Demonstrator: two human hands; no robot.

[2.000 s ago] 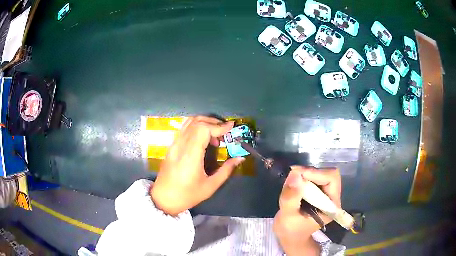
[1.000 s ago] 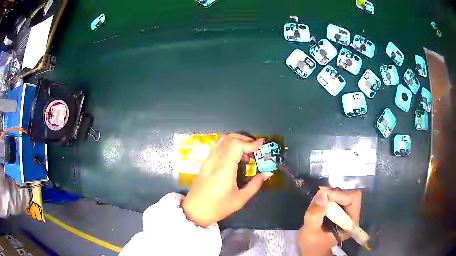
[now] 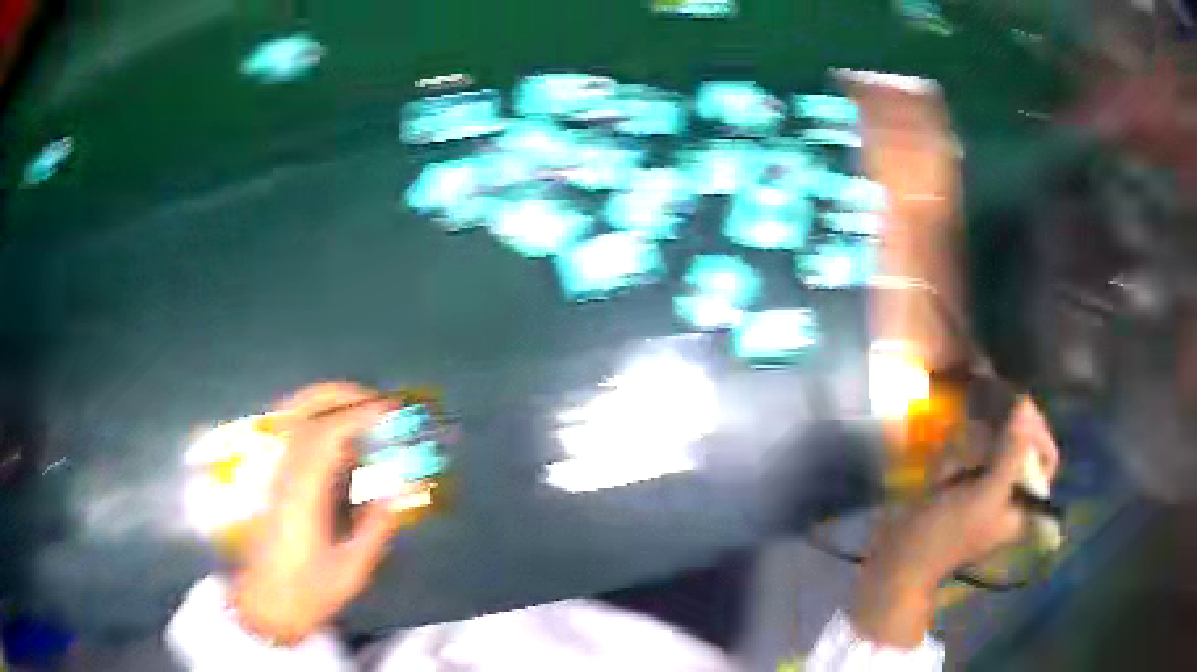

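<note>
The picture is blurred. My left hand (image 3: pixel 309 512) is at the lower left, with its thumb and fingers around a light-blue module (image 3: pixel 404 446) over the amber tape (image 3: pixel 230 479). My right hand (image 3: pixel 965 519) is at the lower right, beyond the near end of the copper-brown strip, closed on the pale handle of the soldering iron (image 3: pixel 1045 519). The iron's tip cannot be made out. A cable hangs below the hand. A bright whitish sheet (image 3: pixel 637 418) lies on the mat between my hands.
Many light-blue modules (image 3: pixel 610 263) lie loose at the upper middle, with a few apart at the upper left. The long copper-brown strip (image 3: pixel 915 197) runs upright to their right. Blurred dark clutter fills the right side. The bench's near edge crosses the bottom.
The view has swung right, so the bench things sit further left and the black box is out of view. My right hand with the iron has moved right, away from the module.
</note>
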